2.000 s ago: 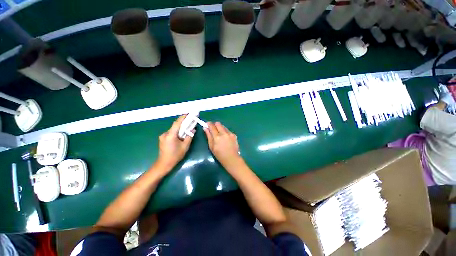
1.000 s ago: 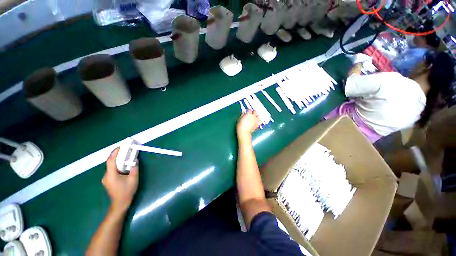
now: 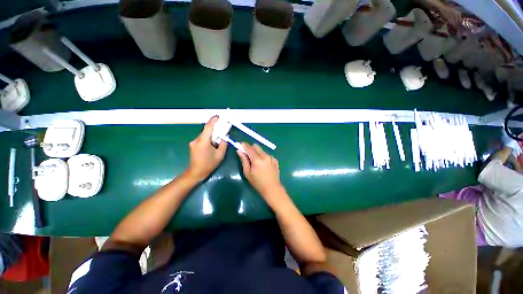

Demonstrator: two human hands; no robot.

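My left hand holds a white extender housing near the white rail at the middle of the bench. One white antenna projects from the housing to the right. My right hand grips a second antenna between thumb and fingers, its far end at the housing. Whether that end is seated in the housing cannot be told. The fingers partly hide the housing and the second antenna.
Three housings and a dark-handled hammer lie at left. Loose antennas and an antenna pile lie at right, above an open carton. Tall cups stand on the belt beyond the rail. A person is at far right.
My right hand has come back from the loose antennas with one antenna, to the housing in my left hand. The view has turned back left.
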